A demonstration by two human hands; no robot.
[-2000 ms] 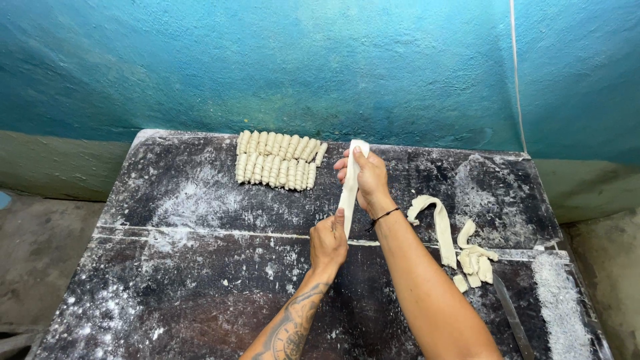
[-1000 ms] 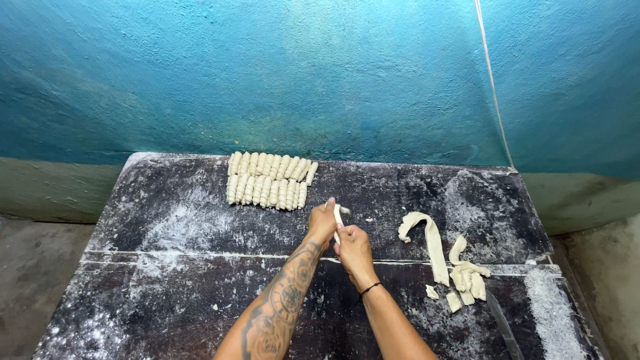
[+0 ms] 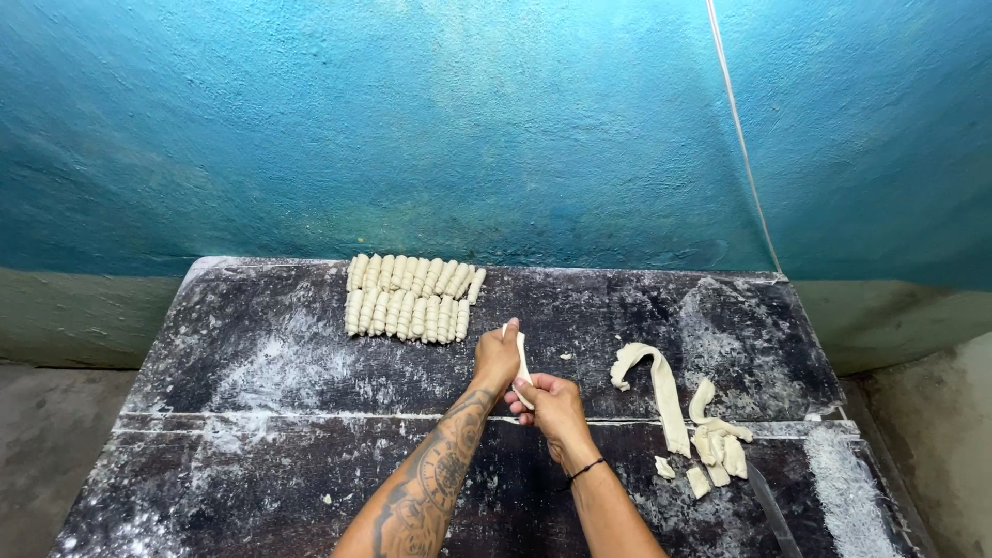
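Between my hands a short strip of dough (image 3: 521,358) is stretched over the middle of the floured table. My left hand (image 3: 496,358) grips its upper end, and my right hand (image 3: 552,407) pinches the lower end between thumb and fingers. Rolled dough pieces (image 3: 407,314) lie side by side in two rows, up and to the left of my hands. A long curved dough strip (image 3: 666,399) rests to the right of my right hand. Beside it is a heap of smaller dough pieces (image 3: 717,446).
A knife blade (image 3: 771,508) lies at the right, below the dough heap. The dark table (image 3: 256,488) is dusted with flour, with a thick band of it (image 3: 845,488) near the right edge. A seam crosses the tabletop. Behind stands a blue wall (image 3: 496,139) with a cord (image 3: 740,132).
Two seconds ago my right hand held the strip's upper end and my left the lower; now my left hand is at the upper end. The dough between my hands shows shorter than it did then.
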